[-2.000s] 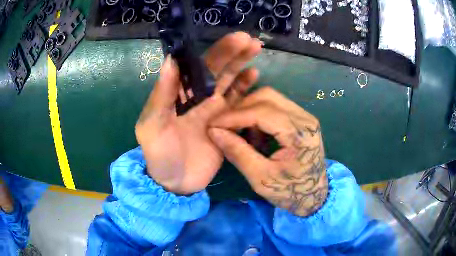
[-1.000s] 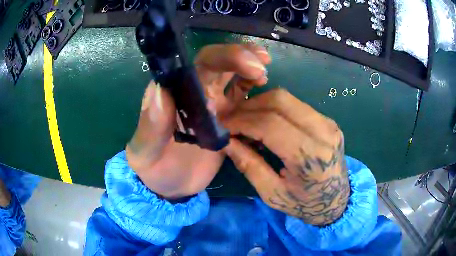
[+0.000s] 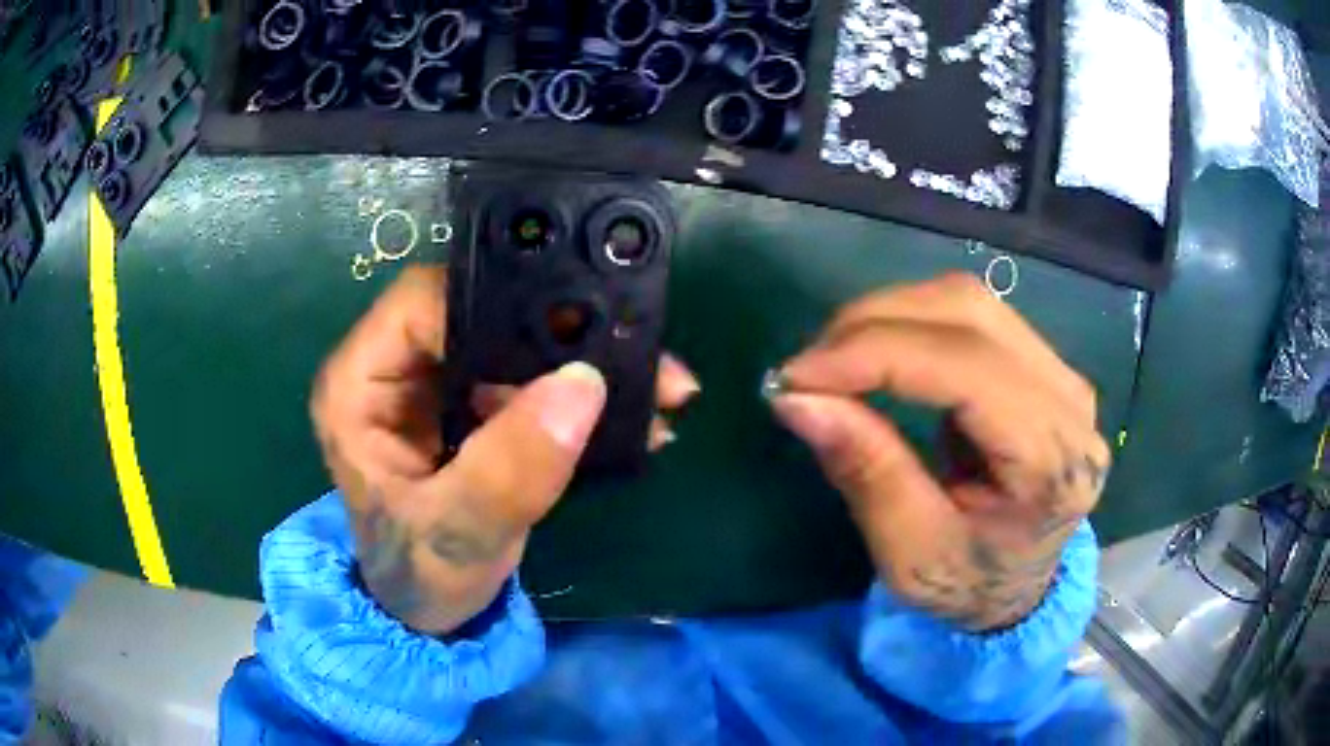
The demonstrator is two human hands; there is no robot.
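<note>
My left hand (image 3: 452, 466) holds a black housing (image 3: 503, 299) upright above the green mat, thumb across its lower front and fingertips showing at its right edge. The housing face has round openings; the upper right one has a pale shiny rim. My right hand (image 3: 963, 437) is to the right of the housing, apart from it, with a small clear part (image 3: 773, 383) pinched between thumb and forefinger.
A parts tray (image 3: 934, 214) spans the back, with black ringed parts (image 3: 664, 61), clear parts (image 3: 1006, 110) and a white bag (image 3: 1116, 117). Loose thin rings (image 3: 394, 235) lie on the green mat (image 3: 263, 379). More housings (image 3: 146, 139) lie at the left by the yellow line (image 3: 124, 408).
The housing has turned from edge-on to show its face. My right hand has moved right, away from my left hand, and the clear part now shows in its fingertips.
</note>
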